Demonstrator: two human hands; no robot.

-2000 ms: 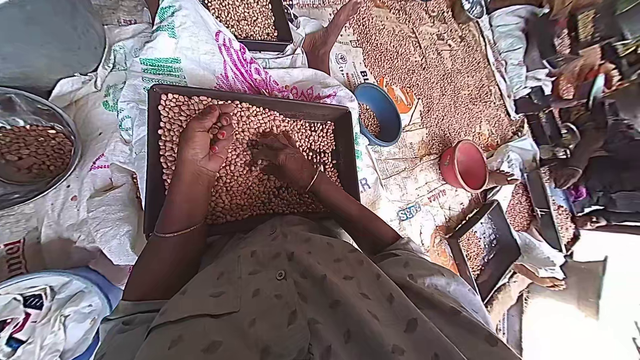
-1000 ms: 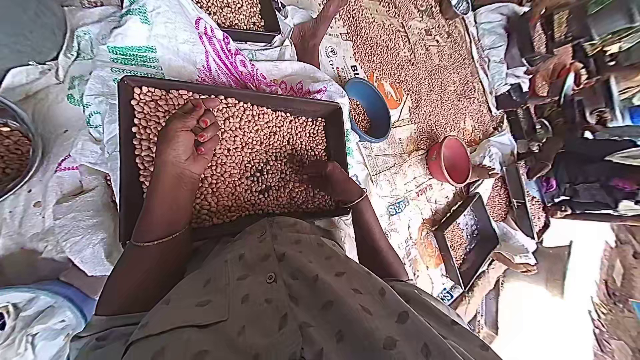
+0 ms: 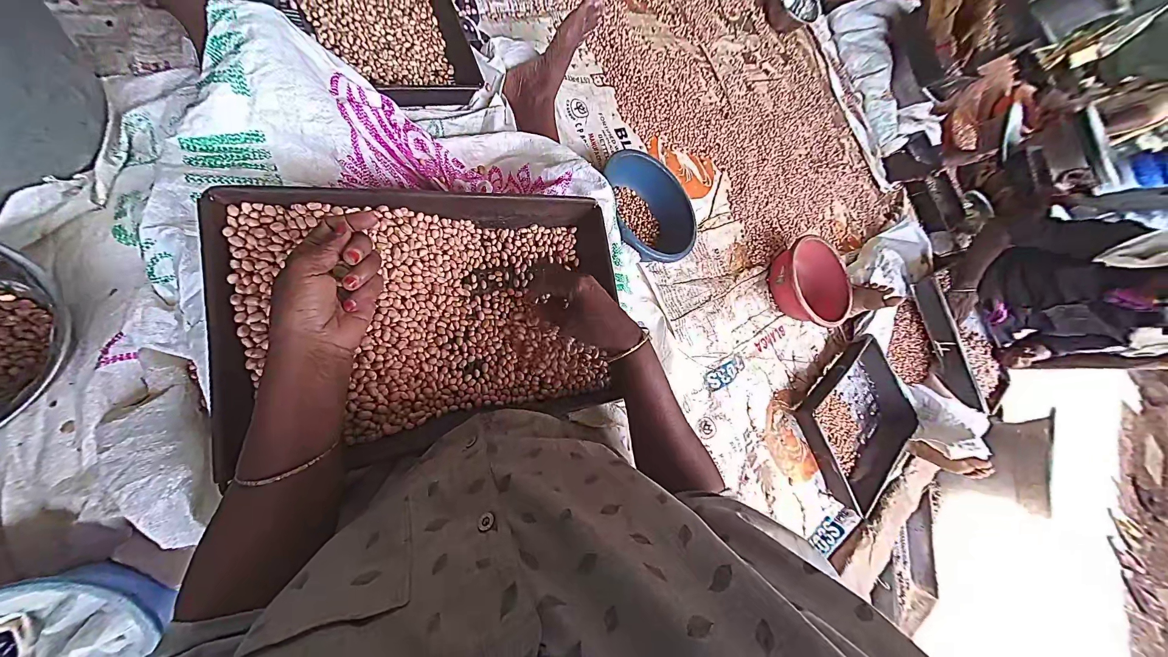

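Observation:
A dark rectangular tray (image 3: 408, 197) full of shelled peanuts (image 3: 438, 319) rests at my lap on white woven sacks. Over the left part of the tray is my left hand (image 3: 330, 278), palm up with the fingers curled in; whether peanuts lie inside them cannot be made out. My right hand (image 3: 579, 306) is at the tray's right side, low over the peanuts, its fingers bent and partly in shadow. Between the hands the peanuts show a darker, shaded patch.
A blue bowl (image 3: 675, 214) with peanuts stands right of the tray, a red bowl (image 3: 812, 281) farther right. Another peanut tray (image 3: 429, 94) is at the top, near a person's foot (image 3: 538, 87). A metal basin (image 3: 59, 319) stands left. More trays and people are at right.
My right hand has moved from near the tray's middle to its right side. My left hand stays curled over the left part.

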